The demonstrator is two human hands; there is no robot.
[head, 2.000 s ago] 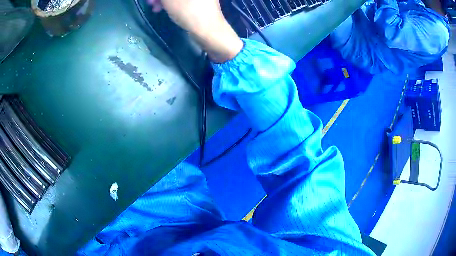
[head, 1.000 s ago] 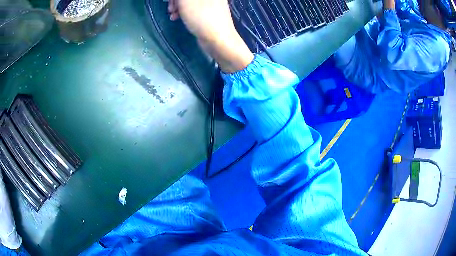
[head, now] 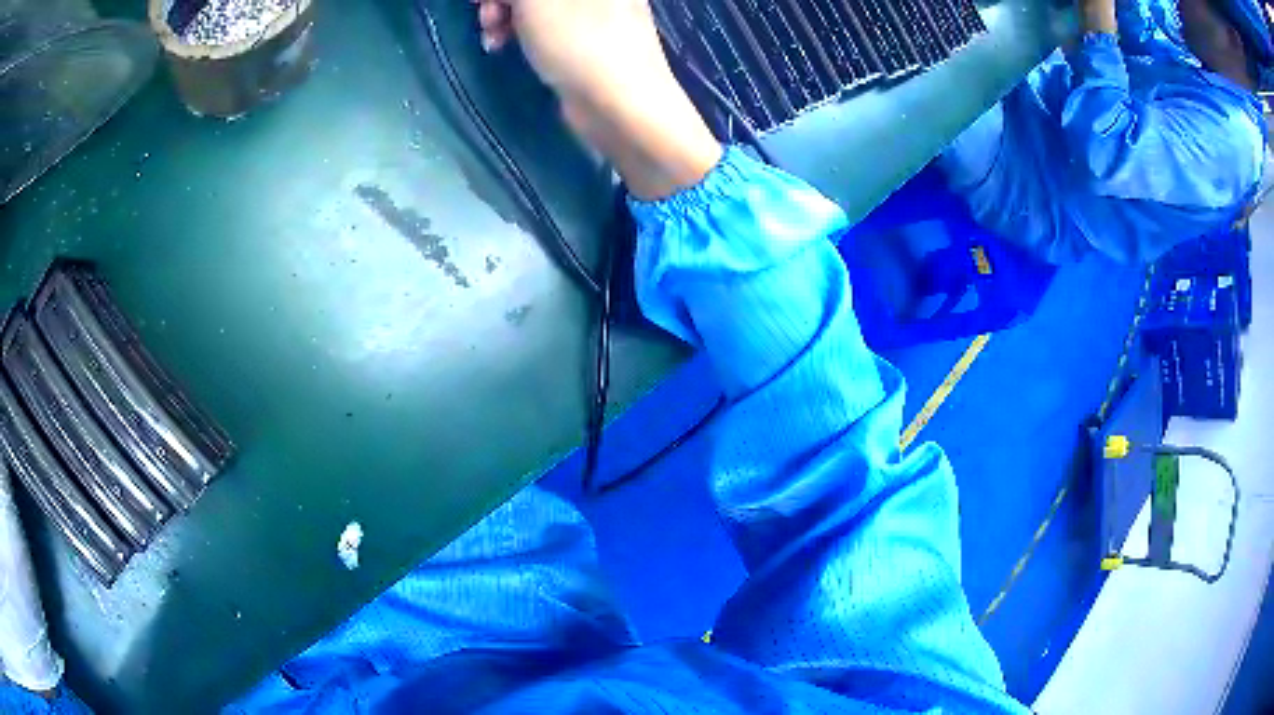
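Observation:
Several long black plastic housings (head: 126, 419) lie side by side on the green bench top (head: 321, 419) at the left. My left hand (head: 21, 594), in a white glove, is cut off by the left edge beside their lower ends; its fingers are not visible. My bare right hand (head: 580, 63) is at the top centre and cut off by the top edge. Fingertips of it show, but whether it holds anything cannot be seen. A black cable (head: 517, 182) runs down left of my right hand and over the bench edge.
A tan ring (head: 238, 63) with silvery scraps stands at the top left, beside a clear hood (head: 70, 98). A dense block of black housings (head: 824, 56) lies right of my right hand. A white fleck (head: 349, 545) lies near the bench edge. A person in blue (head: 1139, 140) is at the upper right.
The view has shifted, so the bench and housings appear lower and further right. More of my right hand and the black block shows than two seconds ago. The housings keep their arrangement.

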